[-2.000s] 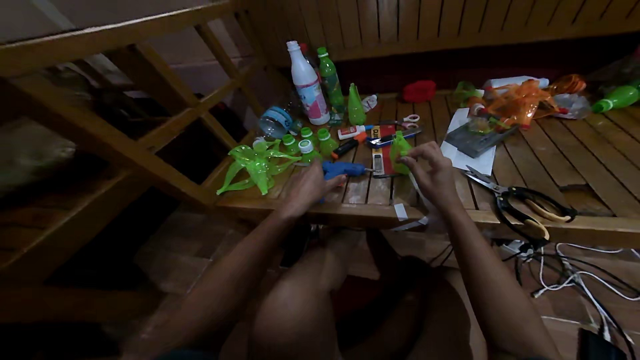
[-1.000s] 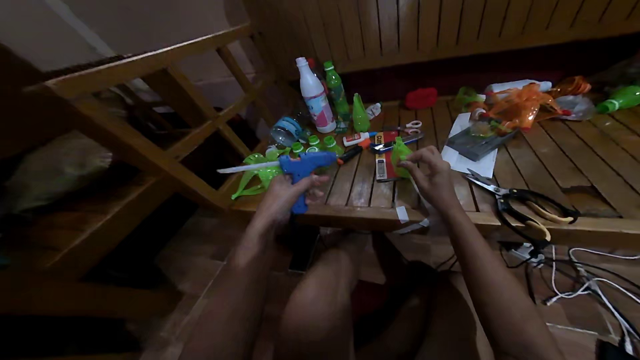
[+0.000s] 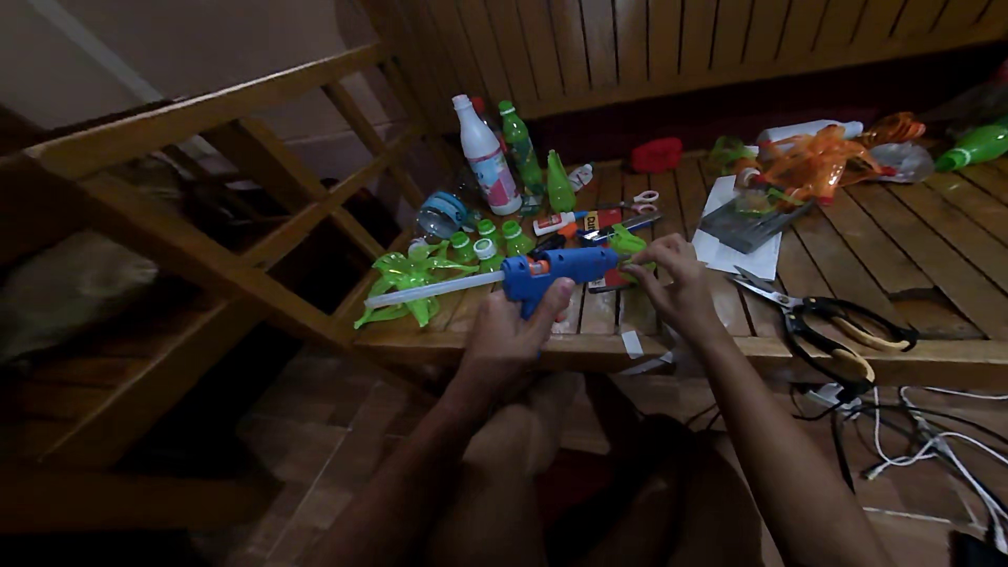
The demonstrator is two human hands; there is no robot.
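My left hand (image 3: 516, 327) grips a blue hot glue gun (image 3: 559, 270), and a long translucent glue stick (image 3: 433, 290) juts from its rear toward the left. The gun's nozzle meets a green plastic piece (image 3: 628, 241) that my right hand (image 3: 676, 283) pinches between its fingertips. Whether glue is coming out cannot be seen. Behind the gun stand several green capped bottle necks (image 3: 516, 238). Cut green plastic strips shaped like a flower (image 3: 405, 283) lie at the left end of the slatted wooden bench (image 3: 854, 252).
Large black-handled scissors (image 3: 827, 315) overhang the bench's front edge. Farther back are a white bottle (image 3: 490, 161), a green bottle (image 3: 521, 150), small scissors (image 3: 642, 202), a white glue bottle (image 3: 554, 224), orange cut plastic (image 3: 819, 161) and white paper (image 3: 760, 256). White and black cables (image 3: 921, 441) lie at lower right.
The glue gun, in my left hand throughout, was turned with its glue stick in plain view, then moved right so its nozzle reaches the green piece. My right hand has stayed near the same spot.
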